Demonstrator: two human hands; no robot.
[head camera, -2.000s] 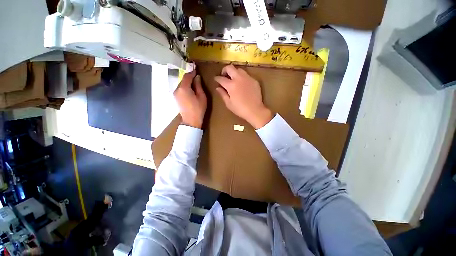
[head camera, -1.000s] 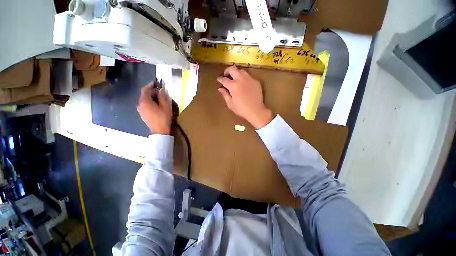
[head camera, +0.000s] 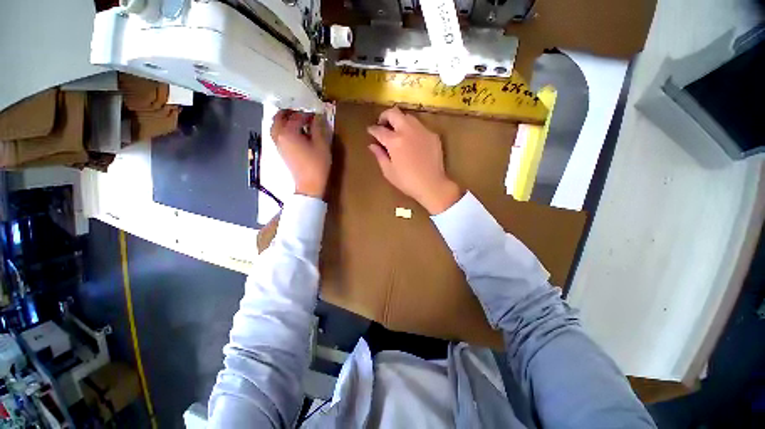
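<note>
A large brown garment panel (head camera: 470, 251) lies flat on the table, with a small sticker (head camera: 403, 213) on it. A yellow ruler bar with black handwriting (head camera: 436, 90) lies across its top edge. My right hand (head camera: 408, 155) rests on the panel just below the bar, fingers curled. My left hand (head camera: 302, 149) is at the panel's left edge, under the sewing machine head (head camera: 205, 46); its fingertips are close together, and whether they pinch anything is too unclear to tell. Small dark snips (head camera: 254, 159) lie on the table left of that hand, with a black cord.
A metal clamp plate (head camera: 419, 50) and a white arm (head camera: 443, 38) are behind the bar. Yellow tape (head camera: 528, 163) and a curved white sheet (head camera: 591, 126) are right of the panel. Stacked brown pieces (head camera: 84, 126) are at left, a dark-screened monitor (head camera: 725, 96) at right.
My left hand moved out left to the dark inset with the snips, and is now back at the panel's edge below the machine head. The snips now lie on the table. My right hand has barely moved.
</note>
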